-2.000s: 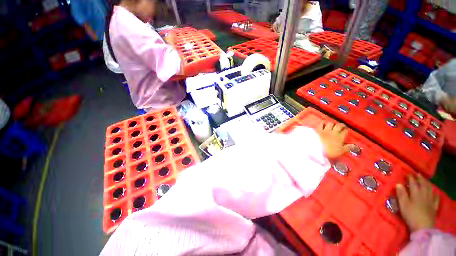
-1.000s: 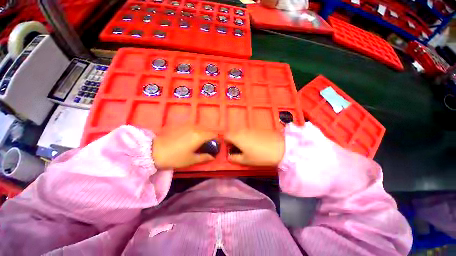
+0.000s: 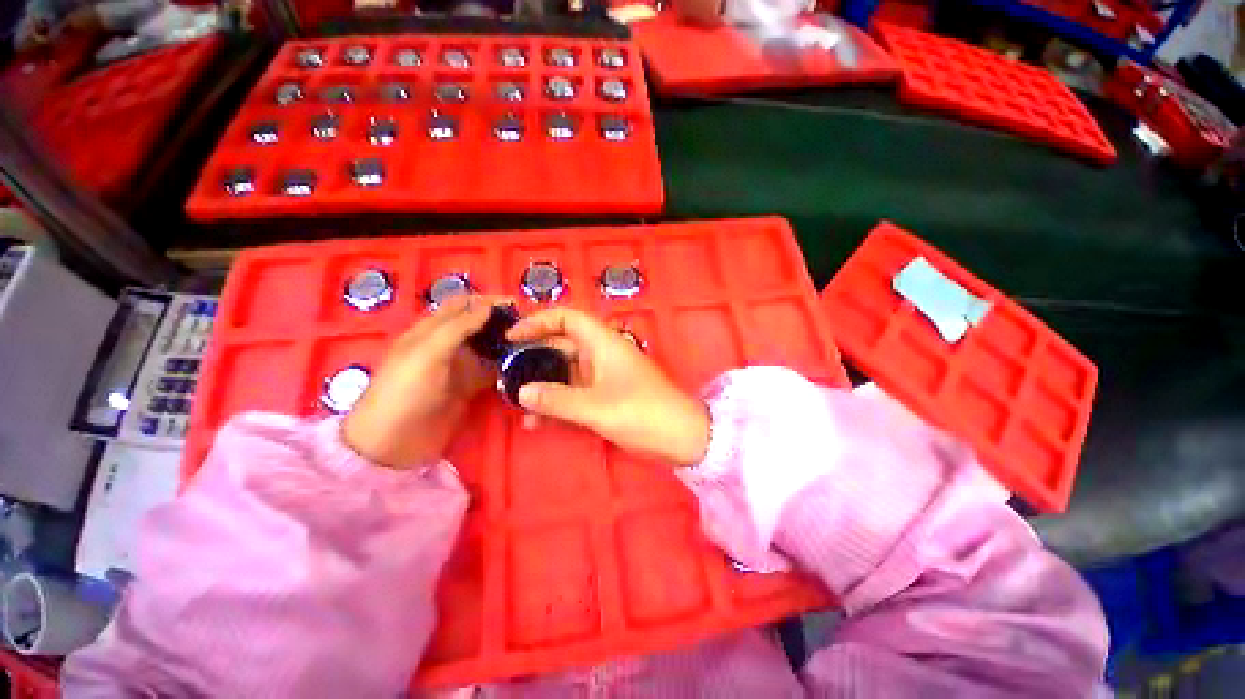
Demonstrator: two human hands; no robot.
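My right hand holds a dark, glossy watch head between thumb and fingers, over the middle of the red watch tray. My left hand is beside it, closed around another dark watch head that is partly hidden by the fingers. The two heads are close together; I cannot tell if they touch. Several silver watch heads lie in the far row of the tray. One bright head lies left of my left hand. Others are partly hidden behind my hands.
A filled red tray lies beyond. A small red tray with a pale-blue piece is at right. A calculator and a white cup-like object are at left. More red trays lie at the back.
The view has swung from the left side to the work tray. Both hands, each with a dark head, have lifted from the near part of the tray and come together over its middle.
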